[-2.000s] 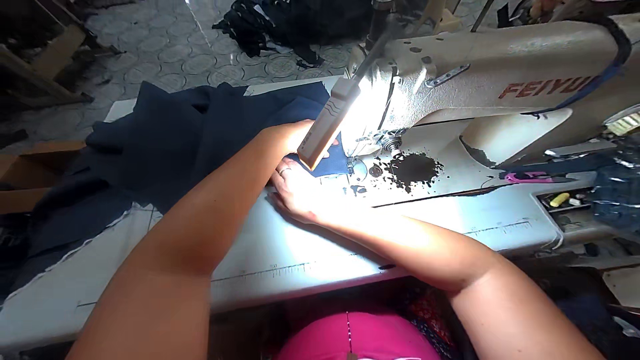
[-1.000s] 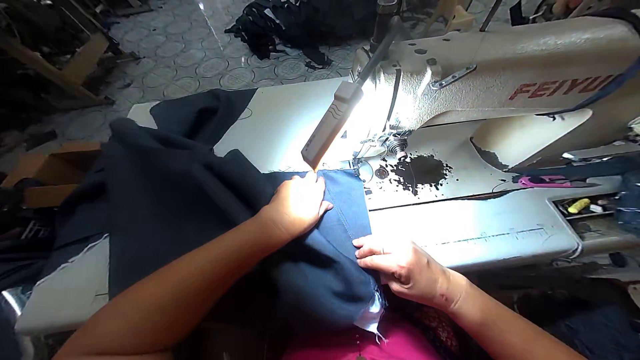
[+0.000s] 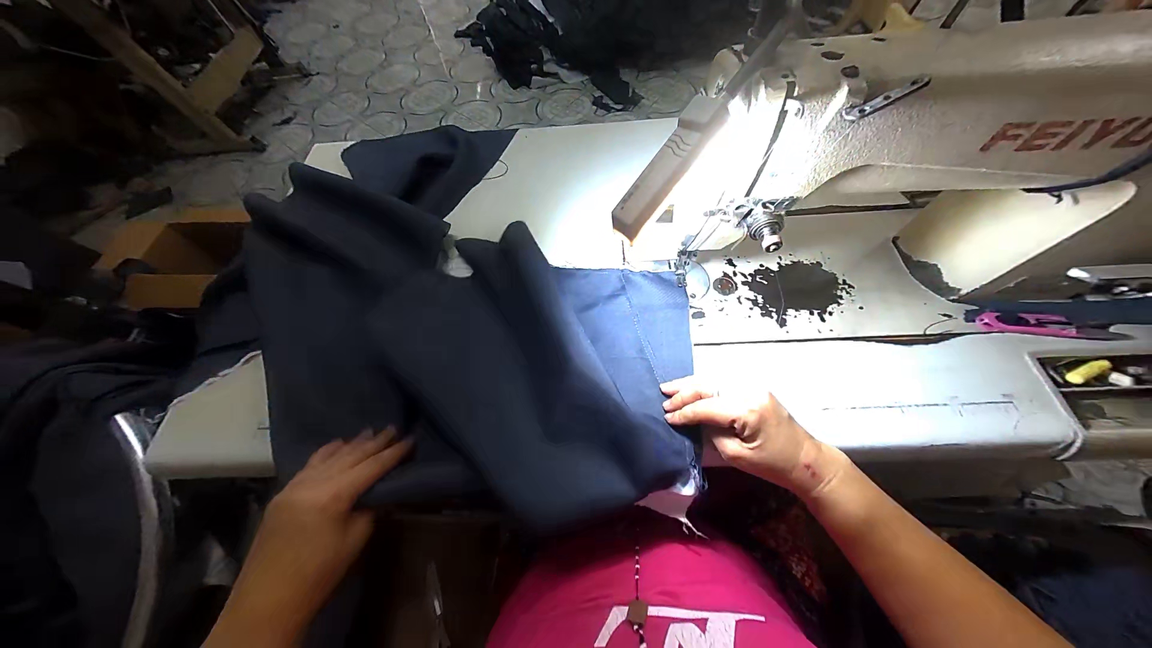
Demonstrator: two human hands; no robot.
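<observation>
Dark blue fabric lies bunched over the front left of the white sewing table. Its lighter, stitched edge reaches the presser foot of a Feiyue sewing machine. My right hand pinches the right edge of this cloth near the table's front. Flat against the lower left part of the cloth is my left hand, fingers somewhat spread; whether it grips any cloth cannot be told. A lit lamp bar stands left of the needle area.
Pink-handled scissors lie on the right of the table, above a small tray with a yellow item. A cardboard box and dark garments are at the left. Dark scraps lie on the floor behind.
My left hand has moved from beside the needle area to the lower left of the cloth. My right hand has come back to the cloth's right edge. The fabric is more bunched and folded over.
</observation>
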